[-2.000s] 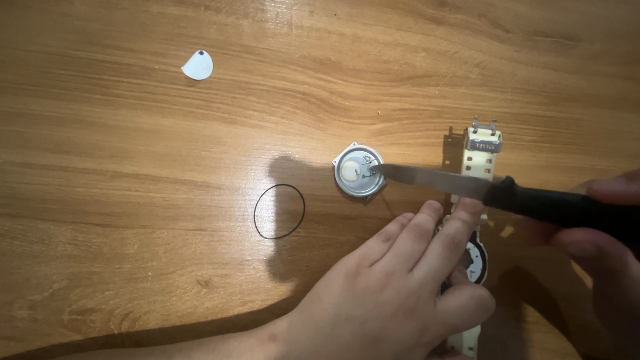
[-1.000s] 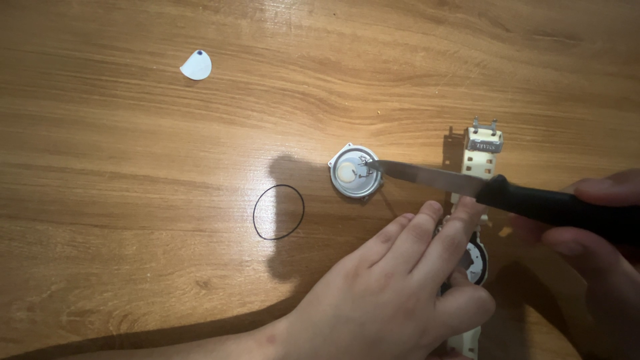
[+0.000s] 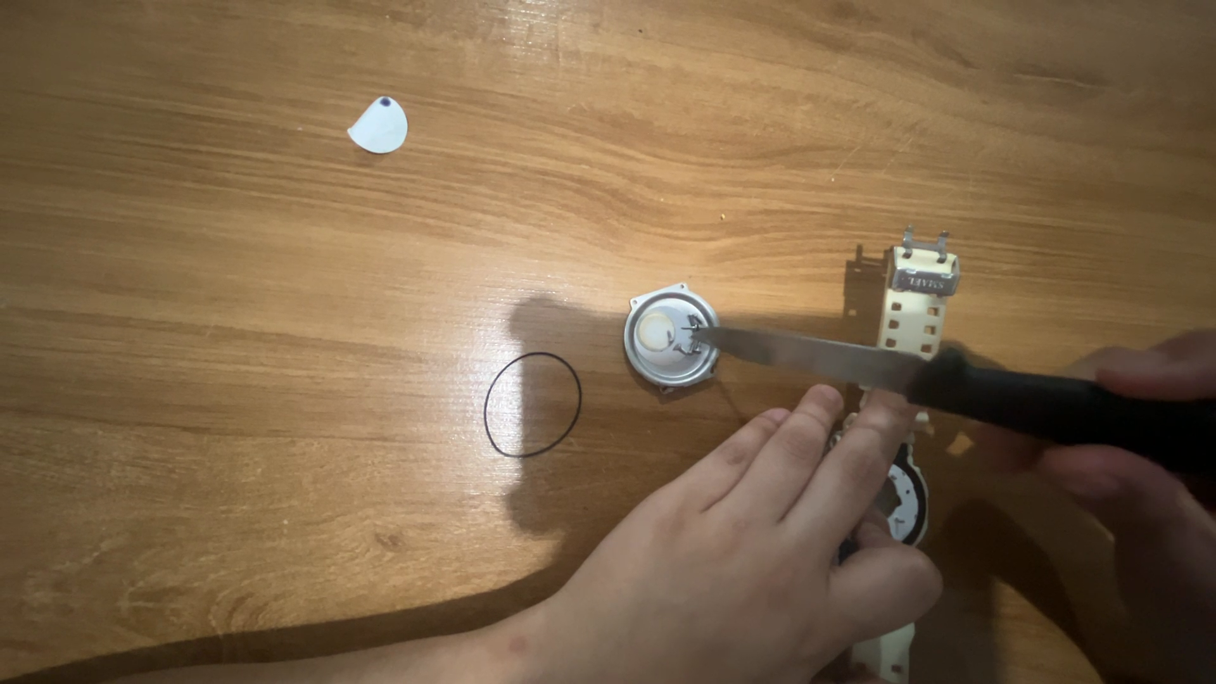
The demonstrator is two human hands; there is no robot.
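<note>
A kitchen knife with a black handle (image 3: 1054,404) is held in my right hand (image 3: 1140,456) at the right edge. Its blade points left, and the tip is at the right part of a round metal watch case back (image 3: 655,370), over small metal pieces on its inner face. My left hand (image 3: 760,532) lies across a wristwatch with a cream strap (image 3: 912,323), fingers over the watch and thumb bent by its case. Part of the open watch case (image 3: 910,499), with a white inner part and black ring, shows beside my fingers; the rest is hidden.
A thin black rubber gasket ring (image 3: 487,418) lies left of the case back on the wooden table (image 3: 237,332). Farther up on the left is a small white rounded piece (image 3: 382,128) with a dark spot. The strap's metal buckle (image 3: 926,274) stands up at its far end.
The knife tip has shifted slightly against the case back, which has moved a little during these frames. My left hand stays in place over the watch.
</note>
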